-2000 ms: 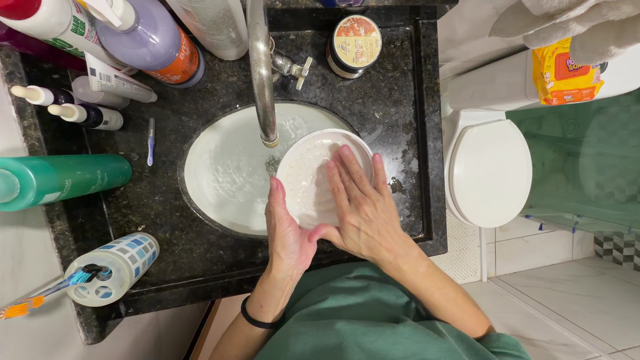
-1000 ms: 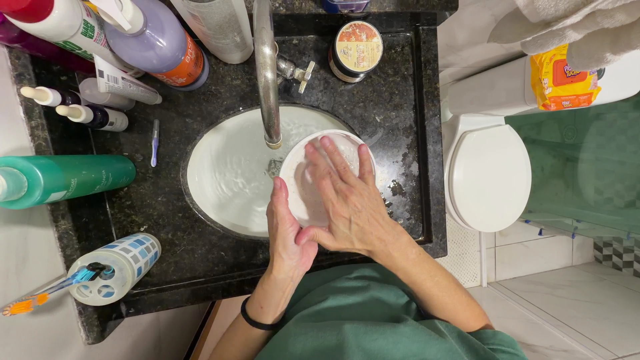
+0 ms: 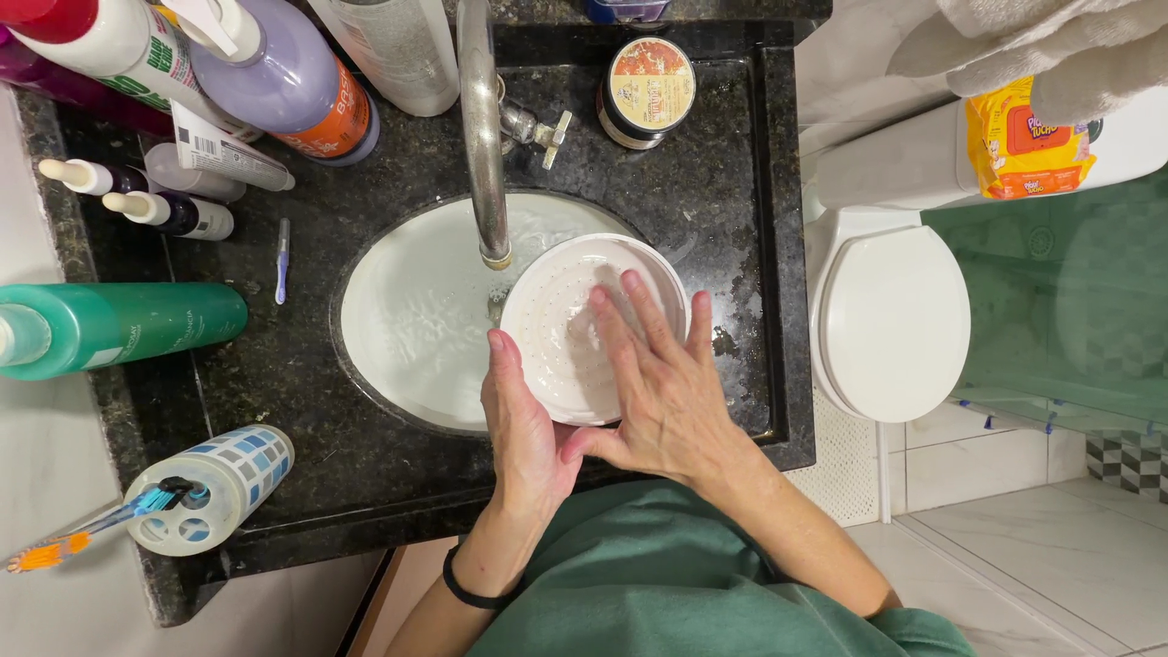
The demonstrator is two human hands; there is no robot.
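A round, shallow white dish [image 3: 566, 310] with rows of small dots inside is tilted over the right part of the oval sink basin [image 3: 411, 319]. My left hand [image 3: 525, 420] grips its lower left rim, thumb side up along the edge. My right hand [image 3: 662, 383] rests with spread fingers against the wet inside of the dish. The metal faucet [image 3: 484, 137] reaches over the basin, its spout just left of the dish. Rippling water lies in the basin.
A tap handle [image 3: 547, 137] and a lidded jar [image 3: 648, 91] are behind the basin. Bottles, including a green bottle [image 3: 137, 324], a small interdental brush [image 3: 283, 260] and a toothbrush holder [image 3: 219, 484] stand or lie at left. A closed toilet [image 3: 899, 324] is at right.
My right hand's fingers have shifted over the inside of the dish and are spread wider now. My left hand keeps its hold on the rim.
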